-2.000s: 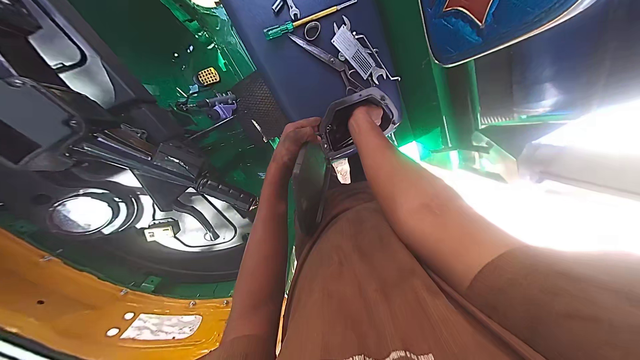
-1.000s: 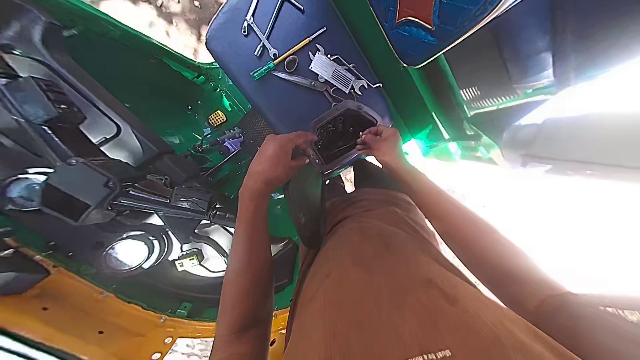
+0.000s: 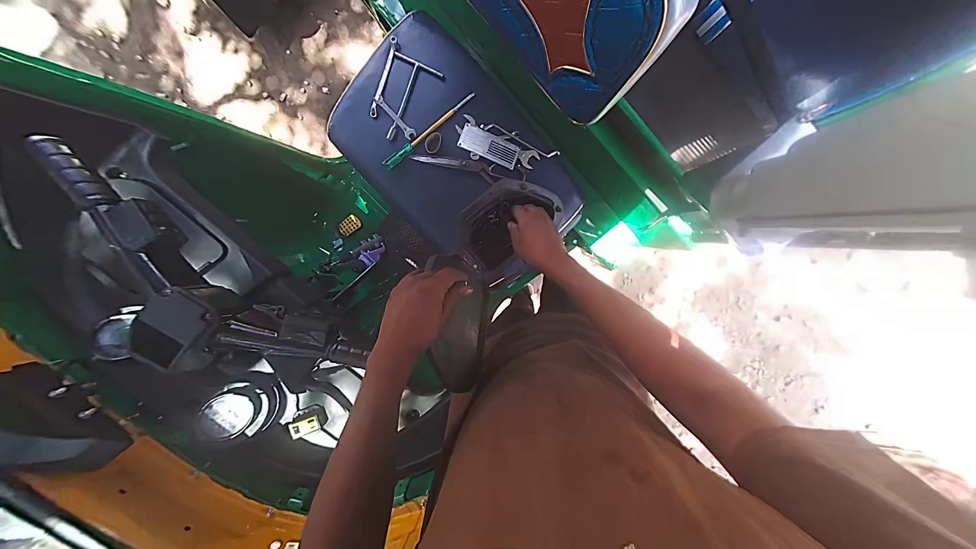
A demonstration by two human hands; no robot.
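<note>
A dark open housing with a pale rim and small parts inside rests at the near end of a blue padded seat. My right hand reaches into its right side; the fingertips are at the inner parts, and whether they pinch anything does not show. My left hand lies on the top of a dark rounded cover, beside the housing's lower left edge, with its fingers curled over it. Just beyond the housing lie scissors, an open-end wrench and a pale slotted metal plate.
Farther up the seat lie a screwdriver, a T-handle wrench and a combination wrench. Left are a green body panel, a black handlebar grip and a round lamp. A blue and red seat stands upper right.
My right hand has moved from the housing's right rim into its opening. My left hand has shifted from the housing's left edge down onto the dark cover.
</note>
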